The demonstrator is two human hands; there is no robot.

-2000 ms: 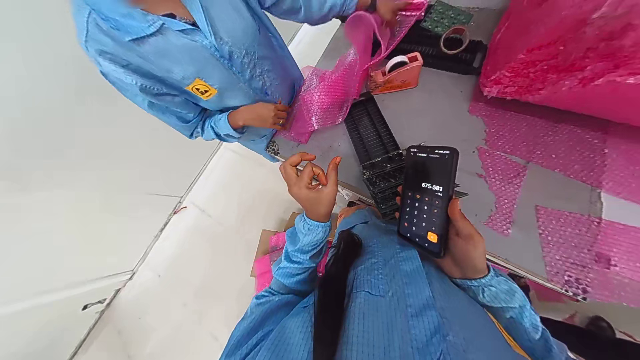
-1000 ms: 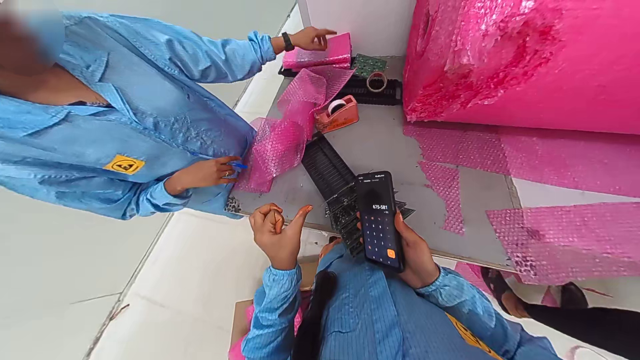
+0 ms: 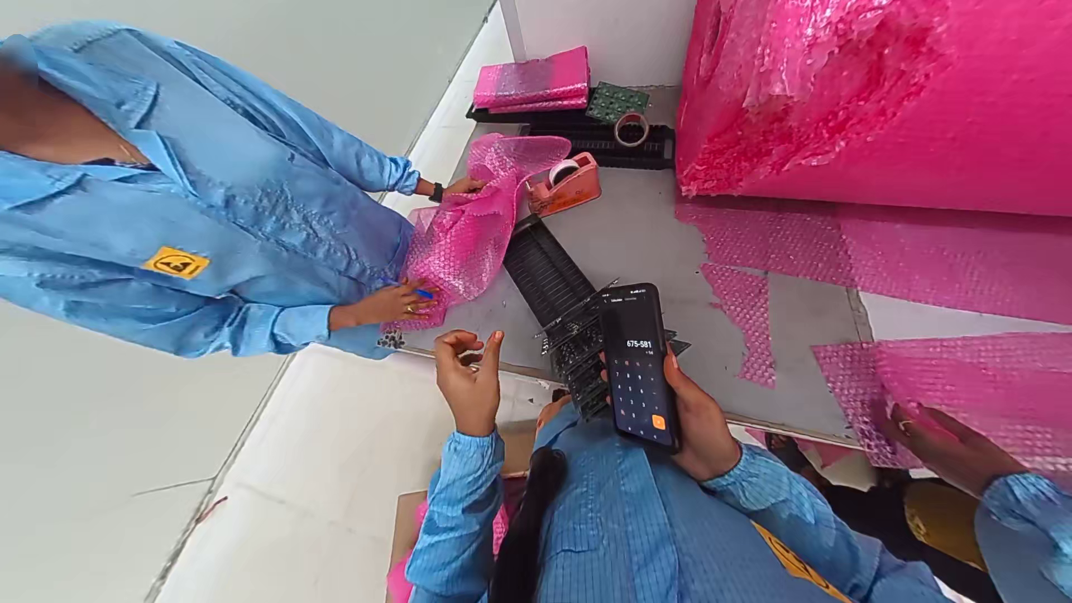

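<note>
My left hand [image 3: 471,381] is raised in front of the table edge, palm up, with its fingers curled, its thumb apart and nothing held. In my right hand [image 3: 703,423] is a black smartphone [image 3: 635,364], its lit screen showing a calculator. Behind the phone, green circuit boards [image 3: 578,352] stand in a black slotted rack [image 3: 544,268]; the phone hides part of them. Pink bubble wrap [image 3: 469,243] lies left of the rack, with both hands of a co-worker on it.
A red tape dispenser [image 3: 569,186], a tape roll [image 3: 631,130] and a folded pink bubble wrap stack [image 3: 536,81] are at the back. A big pink roll [image 3: 879,100] fills the back right. Another person's hand [image 3: 955,448] touches a bubble wrap sheet [image 3: 846,377] at right.
The co-worker's far hand has moved from above the folded pink stack to the loose bubble wrap. Another person's hand has come into view at right. I still hold the phone.
</note>
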